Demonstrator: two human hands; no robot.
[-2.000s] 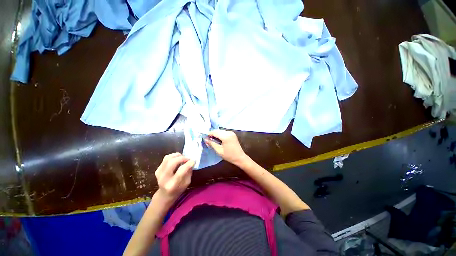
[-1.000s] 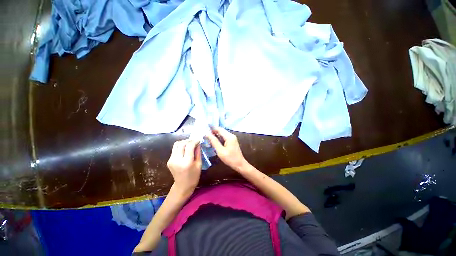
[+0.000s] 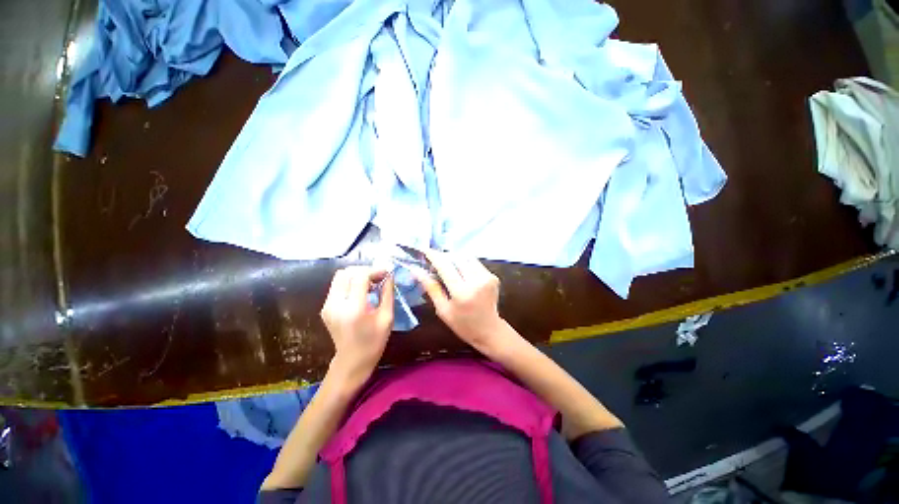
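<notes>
A light blue shirt (image 3: 522,148), almost white under glare, lies spread in front of me, with a narrow sleeve end (image 3: 405,307) reaching toward the near table edge. My left hand (image 3: 358,311) pinches the left side of this sleeve end. My right hand (image 3: 461,295) is closed at its right side, fingertips close to the left ones. A thin, dark and grey tool, which looks like thread snips (image 3: 414,261), shows at my right fingertips, mostly hidden by the fingers.
A crumpled blue heap (image 3: 163,44) lies at the upper left of the brown table (image 3: 197,325). A cream cloth bundle (image 3: 856,143) is at the right end. A blue bin (image 3: 148,453) with blue cloth stands below the near edge at left.
The view has shifted slightly. Both hands have come closer together at the sleeve end, and less of it hangs below the fingers. The shirt body lies as before.
</notes>
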